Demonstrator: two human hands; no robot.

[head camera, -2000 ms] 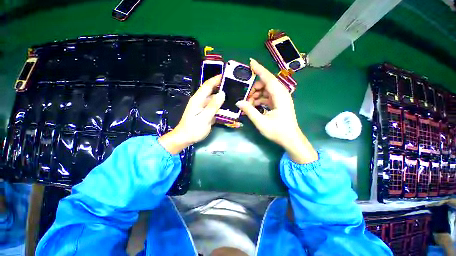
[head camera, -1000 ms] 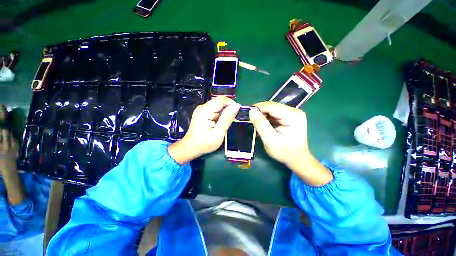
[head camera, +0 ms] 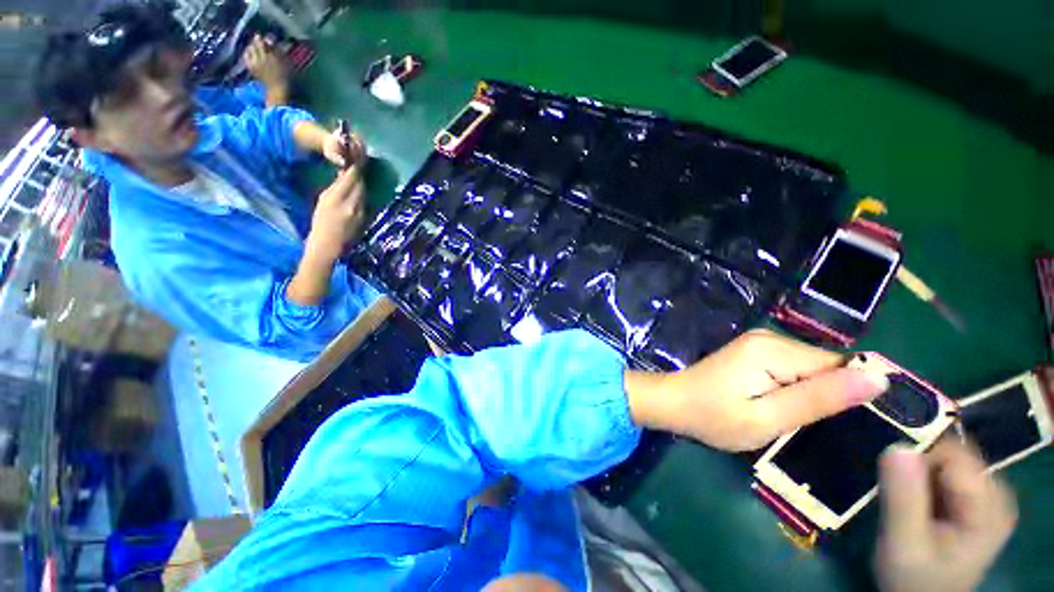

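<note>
A phone subassembly with a dark screen, pale frame, red edge and a dark rounded area at its upper end lies tilted at the lower right. My left hand grips its upper end between thumb and fingers. My right hand is blurred at the lower right, fingers bent, close to the unit's right side; whether it holds anything cannot be told. A second phone unit with a yellow flex tab lies above. Another unit lies partly behind the held one.
A large black blister tray spans the middle, with a small unit at its far left corner. A thin tool lies at right. Another unit lies farther back. A neighbouring worker sits left beside a carton.
The view has swung left, bringing the neighbouring worker and carton into view. My left hand still holds the unit's upper end. My right hand has moved down from that end to its right side.
</note>
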